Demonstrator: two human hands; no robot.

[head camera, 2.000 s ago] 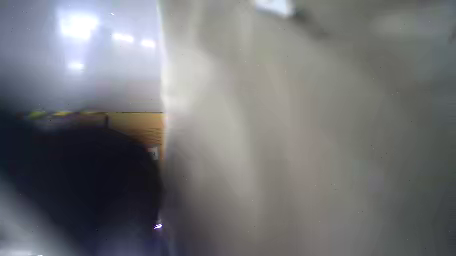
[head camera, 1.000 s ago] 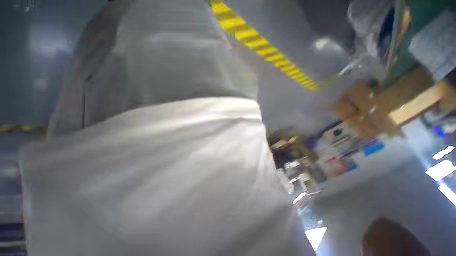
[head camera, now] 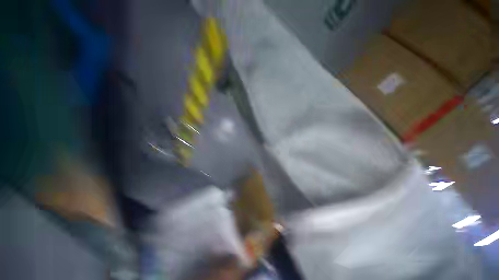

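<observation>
The picture is tilted and strongly blurred. A pale work coat (head camera: 323, 131) fills the middle and lower right, close to the camera, with folds and a bright seam or edge across it. Neither my left hand nor my right hand can be made out, and no held thing shows. A small reddish-brown blur sits at the bottom edge, left of the coat; I cannot tell what it is.
Brown cardboard cartons (head camera: 402, 90) with white labels and a red strip stand at the upper right. Yellow striped tape (head camera: 201, 82) runs along the grey floor (head camera: 158, 54). Dark green and blue blurred shapes fill the left. A whitish shape (head camera: 194, 229) is at the lower middle.
The view has swung and turned. The coat has shifted from left and centre to the right, the cartons show larger at the upper right, and a brown rounded shape at the lower right has gone.
</observation>
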